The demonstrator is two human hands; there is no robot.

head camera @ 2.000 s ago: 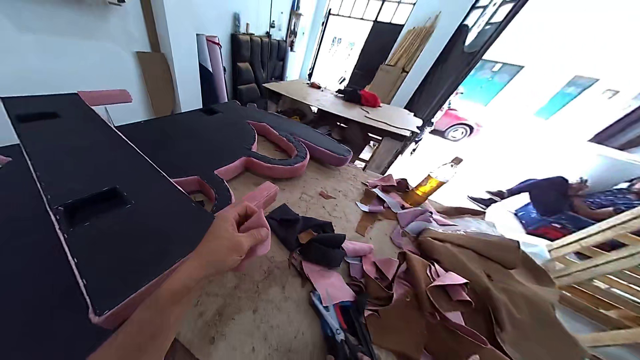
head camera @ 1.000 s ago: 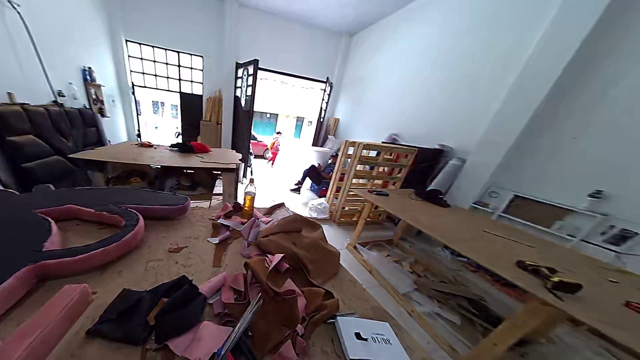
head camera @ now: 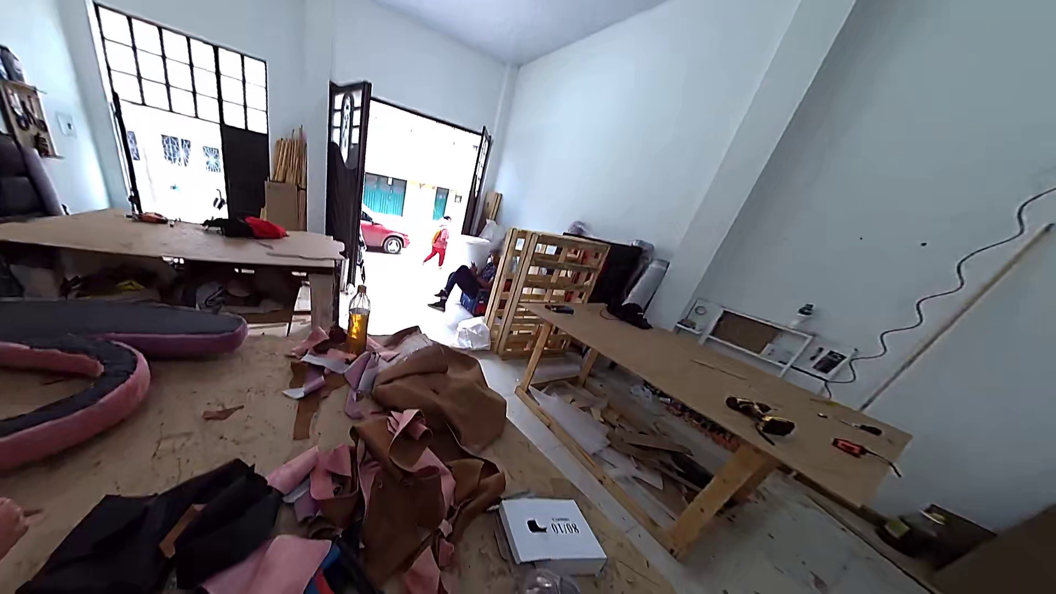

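Observation:
At the far left edge, part of my left hand (head camera: 10, 525) shows beside black fabric (head camera: 219, 528); whether it holds anything cannot be told. My right hand is out of view. Beyond the left hand, a curved panel with a dark face and pink padded edge (head camera: 124, 404) lies on the worktable (head camera: 239, 412). Crumpled brown and pink material scraps (head camera: 437, 384) spread over the middle. A clear bottle of yellow liquid (head camera: 357, 320) stands behind them. At the near edge is a white box with printing (head camera: 551, 532). A blue and red tool handle (head camera: 330, 569) pokes from under the scraps.
A second wooden table (head camera: 701, 379) at right bears a cordless drill (head camera: 763, 419) and a red-handled tool (head camera: 862, 450). Wooden pallets (head camera: 544, 285) stand by the doorway, where a person (head camera: 470, 280) sits. Another table (head camera: 165, 243) stands at back left, with red and black cloth on it.
The view has swung far to the right. My left hand, earlier at the end of a pink padded piece, is now barely at the left edge.

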